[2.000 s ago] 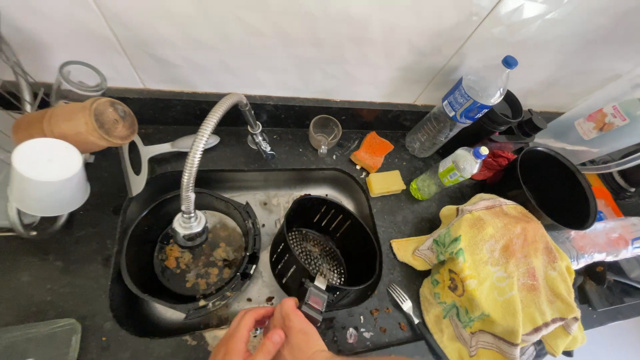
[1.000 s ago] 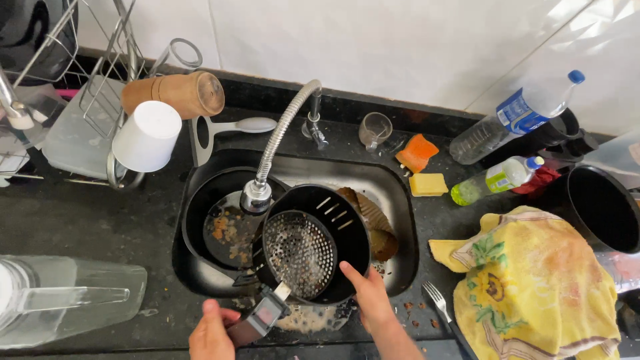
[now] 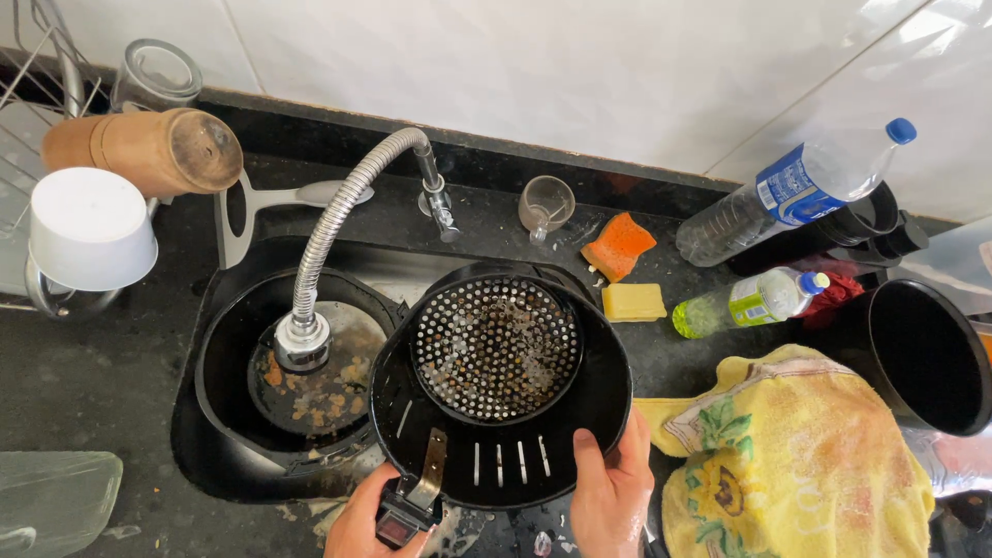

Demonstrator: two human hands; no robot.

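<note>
A black air fryer basket [image 3: 504, 465] with a perforated bottom is tilted over the right part of the sink [image 3: 190, 434]. Food bits cling to its holes. My left hand [image 3: 368, 515] grips the basket's handle bracket [image 3: 422, 496] at the lower left. On the right rim my right hand [image 3: 612, 496] is closed, thumb inside the wall. In the sink's left part sits a round black pan [image 3: 225, 387] with cloudy water and brown food bits [image 3: 329, 399]. The spray head [image 3: 304, 345] of the flexible metal faucet [image 3: 341, 205] hangs over it; no stream is visible.
Behind the sink are a glass cup [image 3: 547, 203], an orange sponge [image 3: 620, 246] and yellow soap [image 3: 634, 302]. Bottles [image 3: 802, 194], a green-liquid bottle [image 3: 748, 301], a black pot [image 3: 930, 356] and a yellow towel [image 3: 798, 457] stand right. A white cup [image 3: 93, 225] and wooden vessel [image 3: 147, 151] are left.
The basket, low in the sink two seconds ago, is now raised and turned, its perforated bottom facing more toward the view. My right hand has gone to its right rim.
</note>
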